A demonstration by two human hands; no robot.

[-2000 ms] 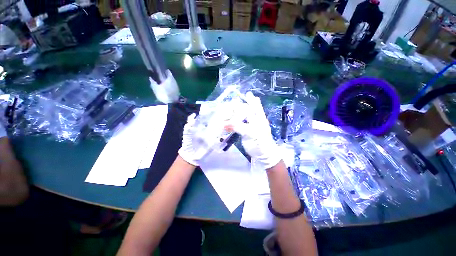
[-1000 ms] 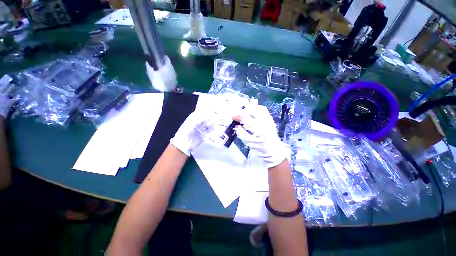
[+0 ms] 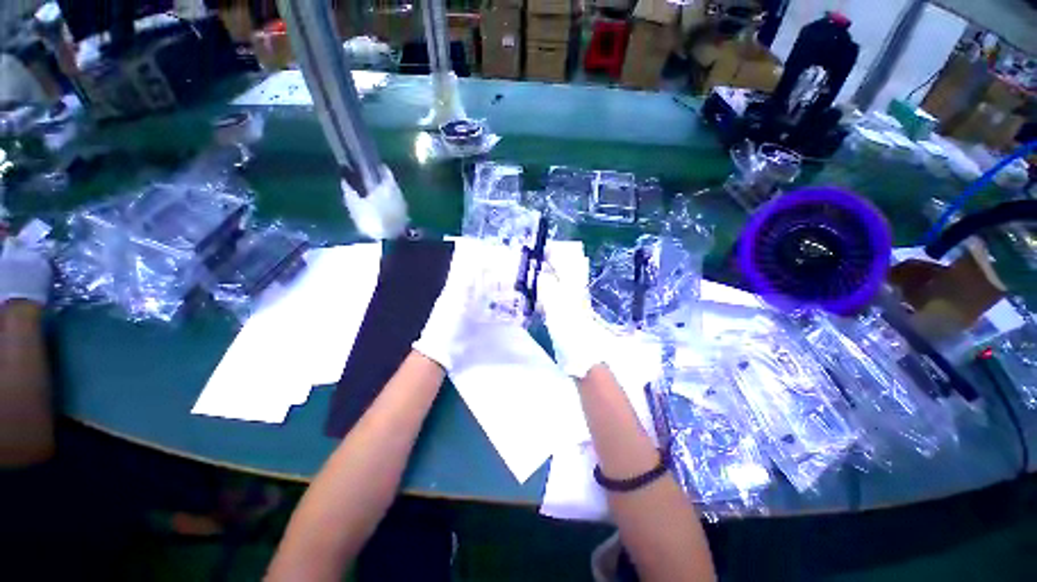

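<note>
My left hand point(image 3: 457, 321), in a white glove, holds a clear housing panel point(image 3: 500, 267) over the white papers. My right hand point(image 3: 572, 318), also gloved, is at the panel's right side. A narrow black bar point(image 3: 531, 264) stands upright along that side, between the panel and my right fingers. The fingertips blur into the white papers, so their exact grip on the bar is hard to see.
A black sheet point(image 3: 390, 330) lies beside white papers point(image 3: 298, 330). Bagged parts point(image 3: 159, 244) are at left, more clear packets point(image 3: 785, 387) at right. A purple-rimmed fan point(image 3: 814, 250) stands by an open cardboard box point(image 3: 950, 290). A metal post point(image 3: 336, 102) rises behind. Another person's gloved hand point(image 3: 25, 273) is at far left.
The black bar has gone from slanting below my fingers to upright along the panel's side. My hands have moved slightly apart, and the panel is less covered. The camera view has shifted a little.
</note>
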